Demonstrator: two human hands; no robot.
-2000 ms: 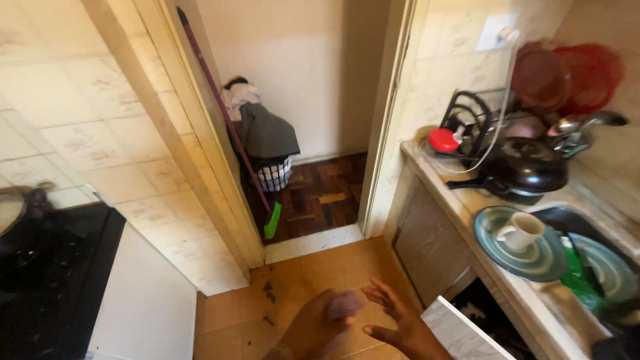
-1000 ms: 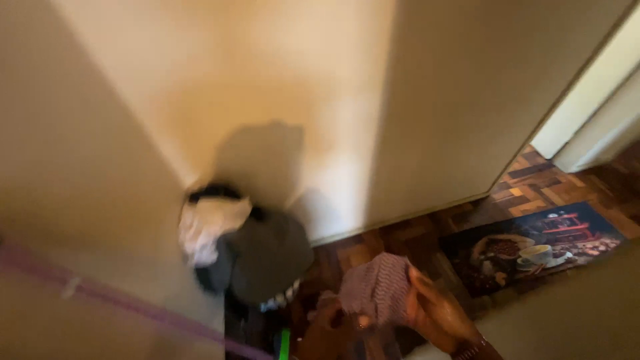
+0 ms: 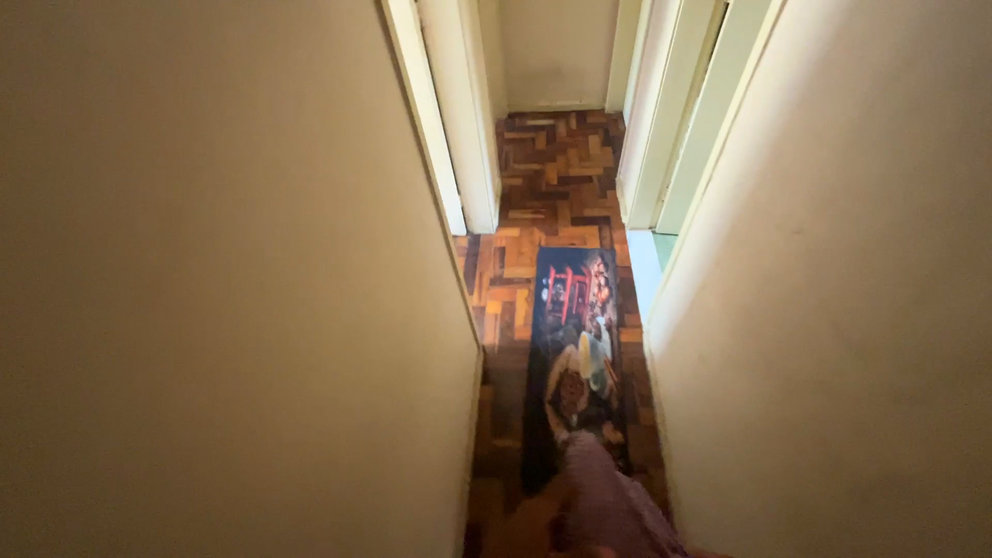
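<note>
A pinkish-purple knit cloth [image 3: 608, 500] is bunched up at the bottom of the head view, above the floor mat as I see it. My left hand [image 3: 539, 511], dark and motion-blurred, is against the cloth's left side and appears to grip it. Only a sliver of my right hand [image 3: 697, 552] shows at the bottom edge, by the cloth's lower right; its fingers are hidden.
A dark mat [image 3: 573, 333] with a printed coffee picture lies along the narrow hallway's parquet floor [image 3: 562, 174]. Plain walls [image 3: 310, 294] close in on both sides. White door frames [image 3: 465, 116] stand ahead left and right.
The view has swung from the kitchen, past a corner with a laundry basket, to the hallway. The cloth, spread between both hands a second ago, is now bunched lower in view.
</note>
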